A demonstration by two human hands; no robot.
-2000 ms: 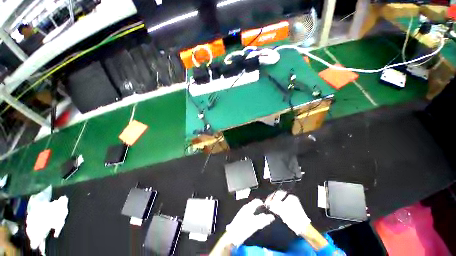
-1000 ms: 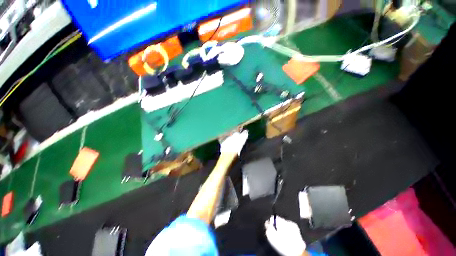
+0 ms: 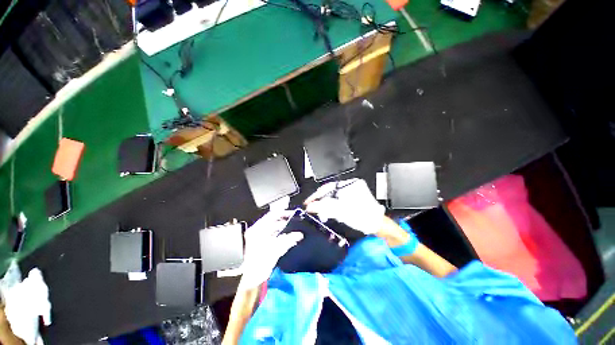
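Observation:
A black box [image 3: 311, 244] with a pale port edge is held up close to the blue smock. My left hand [image 3: 268, 244], white-gloved, grips its left side, thumb on the dark face. My right hand [image 3: 352, 205], also gloved, is at the port edge with bent fingers around a thin dark lead [image 3: 335, 191]; the lead's tip and any plug are hidden. Just beyond the hands, two flat boxes lie on the black mat, one grey [image 3: 271, 180] and one darker [image 3: 329, 155]. Another box [image 3: 412, 184] with a white label lies to the right.
More boxes lie left on the black bench [image 3: 222, 247]. The green-topped stand [image 3: 243, 74] with tangled leads rests on cardboard supports [image 3: 364, 67]. Beyond are the green belt [image 3: 101, 108] and an orange card [image 3: 68, 158]. A pink-red bag [image 3: 519, 236] is at right, white cloth [image 3: 27, 296] at left.
The view has tipped down. My left hand has come back from the stand's front edge and now grips a box. My right hand has moved from the lower bench to that box's port edge.

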